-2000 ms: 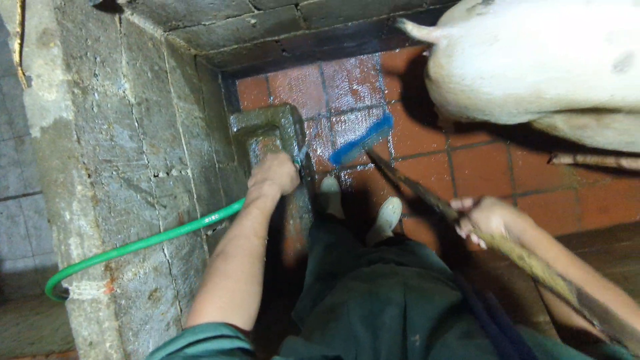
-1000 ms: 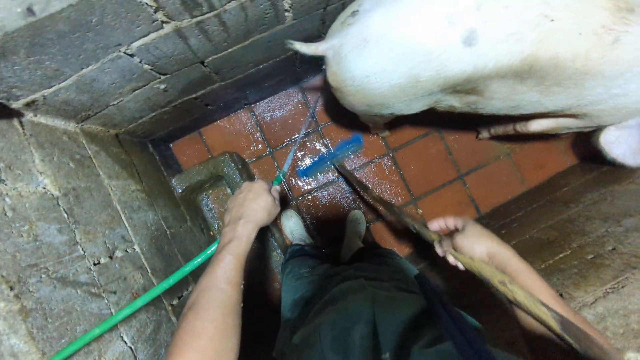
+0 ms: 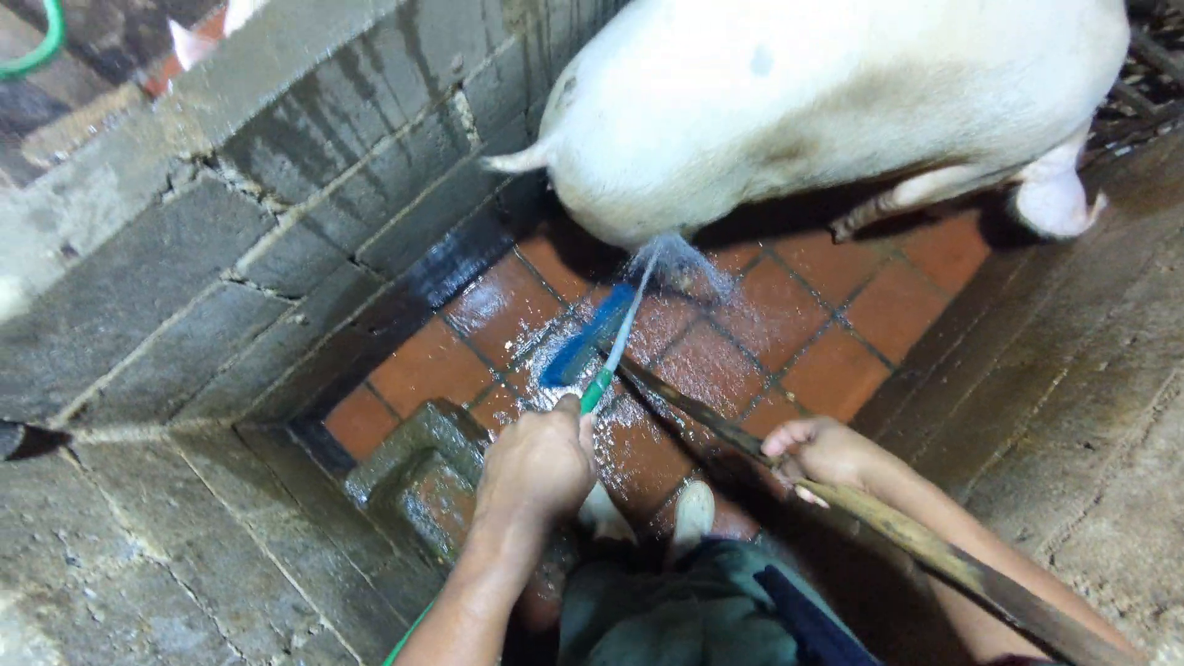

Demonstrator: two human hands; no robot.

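Observation:
My left hand (image 3: 538,461) grips a green hose (image 3: 597,390) near its end. A jet of water (image 3: 631,319) leaves it and splashes on the tiles by the hind end of a white pig (image 3: 712,120). In my right hand (image 3: 814,455) is the long wooden handle (image 3: 911,536) of a broom, which runs from the lower right corner down to the floor. Its blue broom head (image 3: 587,335) rests on the wet red tiles, just left of the water jet. My boots (image 3: 694,511) stand below it.
A concrete block wall (image 3: 314,213) runs along the left and back. A wet concrete trough (image 3: 416,462) sits on the floor at the left corner. Another wall (image 3: 1101,370) borders the tiles at right. Beyond the back wall, part of another green hose section (image 3: 42,46) shows.
The view has shifted, showing more of the pig and back wall. Water now sprays strongly from the hose, which points toward the floor behind the pig; two seconds ago no such jet was plain.

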